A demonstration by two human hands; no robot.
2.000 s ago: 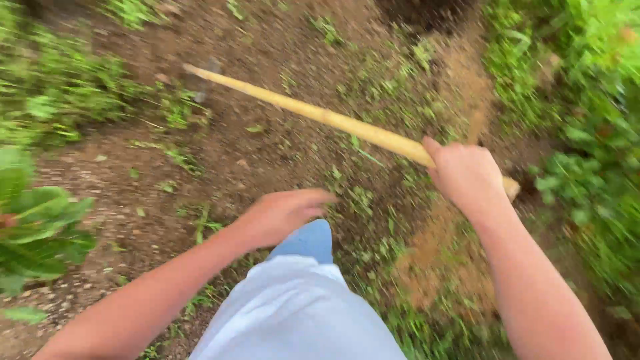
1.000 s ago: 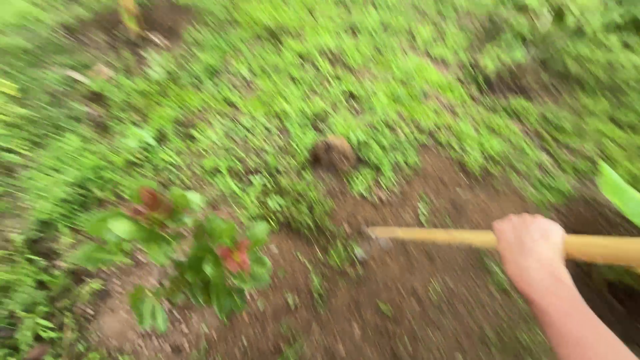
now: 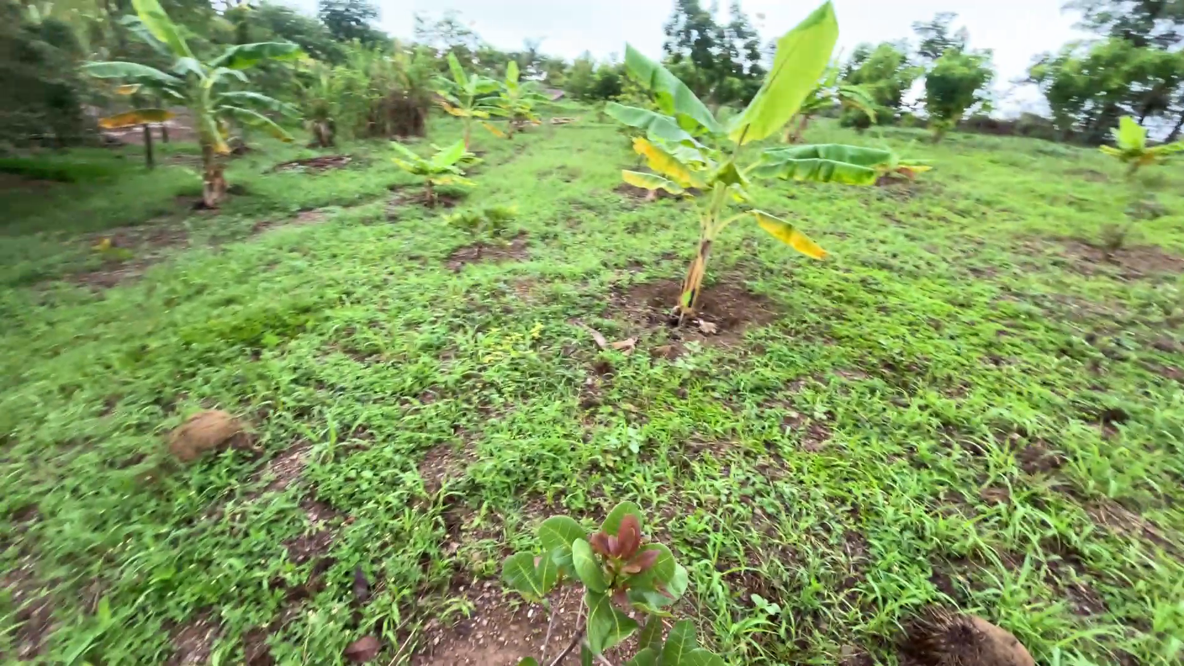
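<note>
Neither my left hand nor my right hand shows in the head view now, and the wooden handle is out of sight too. At the bottom centre stands a young broad-leaved plant (image 3: 606,573) with reddish top leaves, rising from brown soil (image 3: 490,629). Beyond it a banana plant (image 3: 708,231) with green and some yellow leaves grows from a round patch of bare soil (image 3: 745,310).
A brown clump (image 3: 208,435) lies in the weeds at left, and a rounded brown object (image 3: 985,641) at bottom right. Another banana plant (image 3: 208,111) stands back left. Low green weeds (image 3: 388,361) cover much of the ground; trees (image 3: 703,46) line the back.
The view has swung up from the ground towards the field. My right hand, earlier on the long wooden handle, has left the view with it. My left hand, seen two seconds ago, is also out of view.
</note>
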